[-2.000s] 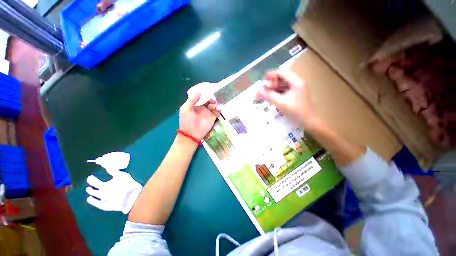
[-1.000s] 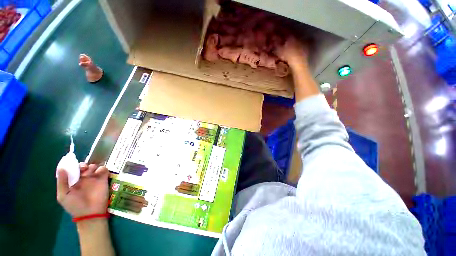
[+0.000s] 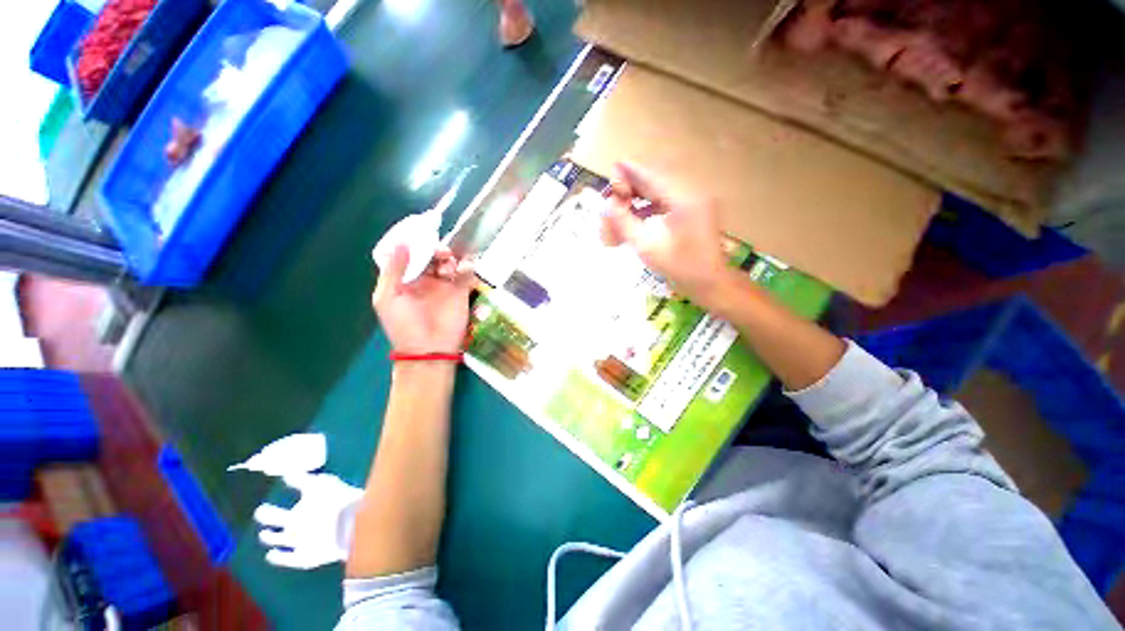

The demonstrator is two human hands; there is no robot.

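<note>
My left hand (image 3: 426, 302) is shut on a white squeeze bottle (image 3: 416, 242), its thin nozzle pointing up and away over the left edge of the printed cardboard mat (image 3: 580, 358). My right hand (image 3: 676, 240) is held above the mat, slightly blurred, with a small pinkish-brown figure part (image 3: 635, 197) at its fingertips. The nozzle and the part are apart. The parts carton (image 3: 740, 74) at the upper right is heaped with loose pinkish-brown parts (image 3: 925, 56). A carton flap (image 3: 753, 179) overlaps the mat.
A white glove (image 3: 309, 523) and a second white bottle (image 3: 286, 455) lie on the green bench at left. A shallow blue tray (image 3: 142, 247) and a bin of red pieces (image 3: 114, 43) are at upper left. One part (image 3: 515, 22) stands at the far bench. A blue tote (image 3: 987, 333) is low at right.
My right hand has left the carton and come back over the mat with a part. My left hand still holds the bottle. The view has swung left, showing the glove and tray again.
</note>
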